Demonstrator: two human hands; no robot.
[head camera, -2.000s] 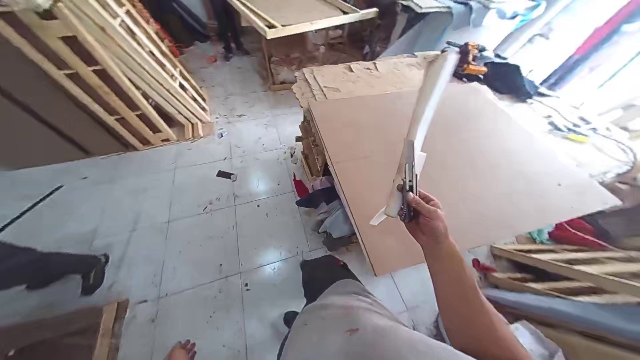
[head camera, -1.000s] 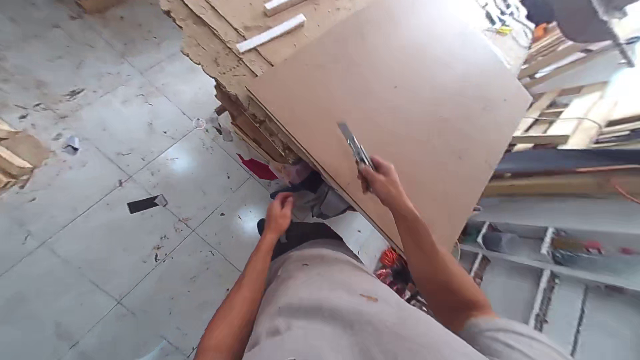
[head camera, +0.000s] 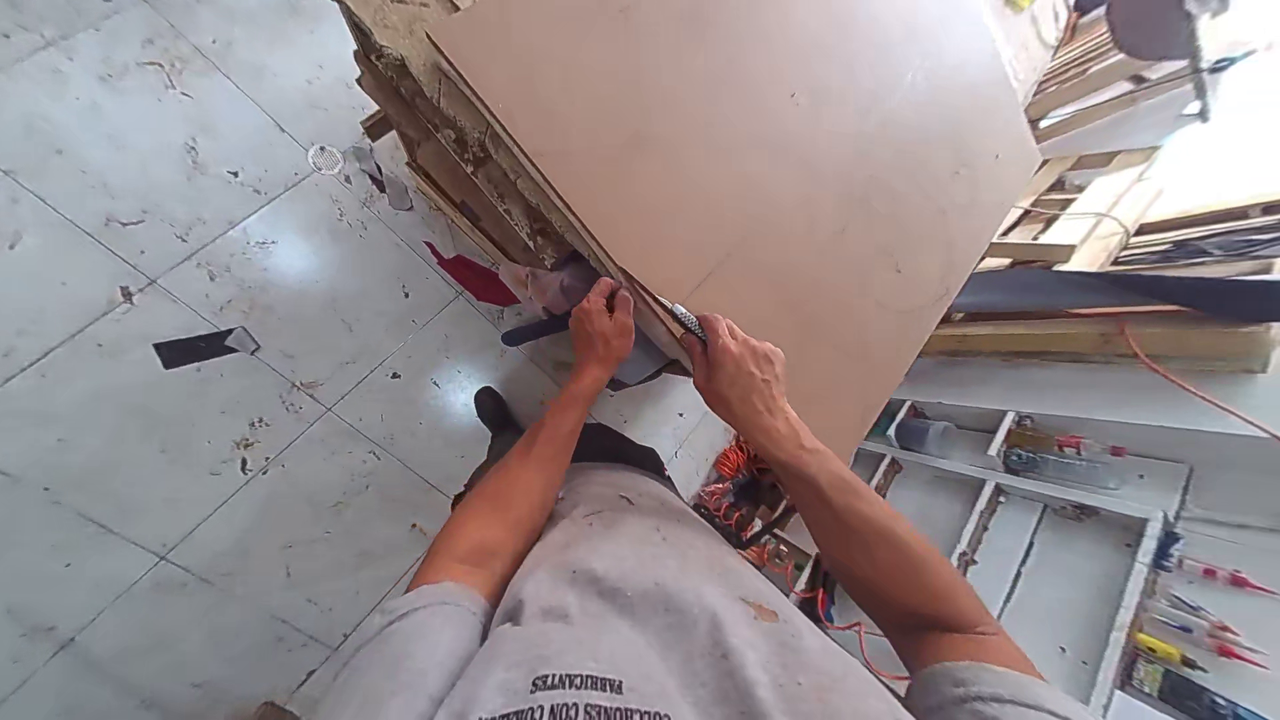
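My right hand (head camera: 740, 375) holds a metal-handled cutting tool (head camera: 688, 322), probably the utility knife, at the near edge of a large tan board (head camera: 800, 170). Its blade does not show clearly. My left hand (head camera: 602, 325) is at the same edge, a little to the left, with its fingers curled; whether it grips the board's edge or something else cannot be told. Grey and dark cloth scraps (head camera: 640, 358) hang below the edge between my hands. A red scrap (head camera: 475, 278) lies further left.
The board lies on a rough stack of sheets (head camera: 460, 130). A dark strip (head camera: 205, 347) lies on the tiled floor at left. On the right are wooden frames (head camera: 1100, 215) and a white shelf unit (head camera: 1080, 510) with bottles. Coiled orange hose (head camera: 735, 460) lies beneath the board's near corner.
My right hand has brought the knife down from above the board to its near edge. My left hand, low at left two seconds ago, has come to that edge too. The view has turned strongly.
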